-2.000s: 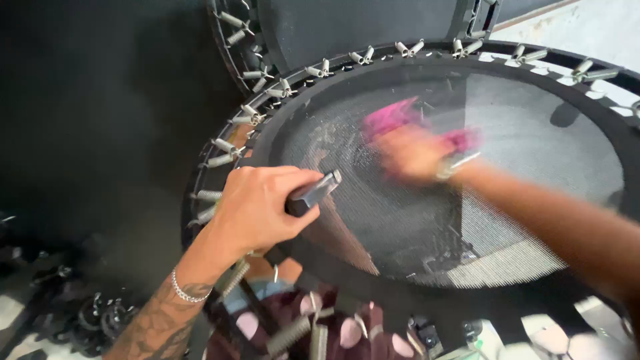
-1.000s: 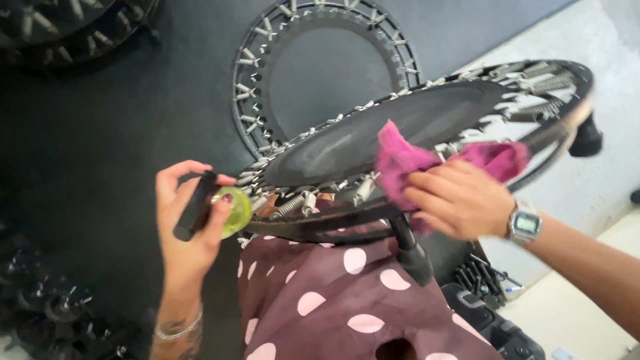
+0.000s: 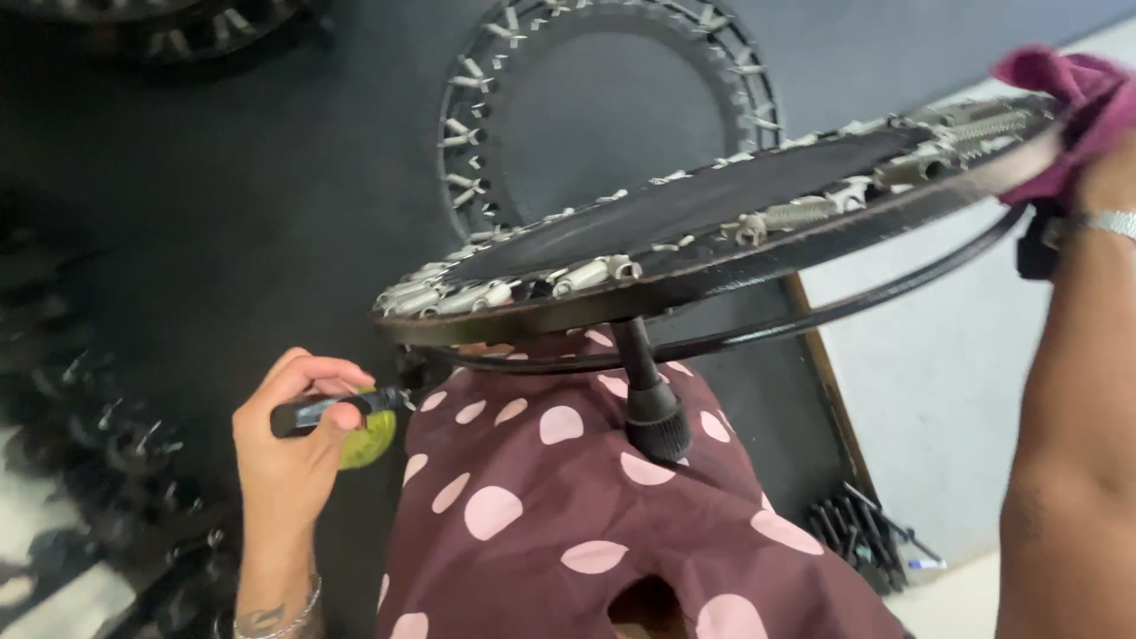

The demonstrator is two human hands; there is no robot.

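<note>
A mini trampoline [image 3: 710, 293] with a black frame and metal springs tilts above my lap, its right side higher. My left hand [image 3: 302, 413] grips a small dark handheld tool or container [image 3: 324, 410] near the frame's lower left edge; its exact kind is unclear. A yellow-green round thing [image 3: 371, 439] shows just behind that hand. At the upper right edge, my right hand [image 3: 1114, 182], partly out of view, holds a magenta cloth [image 3: 1065, 115] against the rim. A black leg with a ribbed rubber foot [image 3: 657, 426] points down from the frame.
A second round trampoline [image 3: 612, 115] lies behind the tilted one. Part of another dark springed frame [image 3: 213, 27] shows at the upper left. Blurred dark parts [image 3: 133, 461] lie at the left, and several black rods or legs [image 3: 856, 532] are piled at the lower right.
The trampoline has gone from lying broadly face-up to a steep tilt. My right hand has moved with the magenta cloth from the mat to the right rim.
</note>
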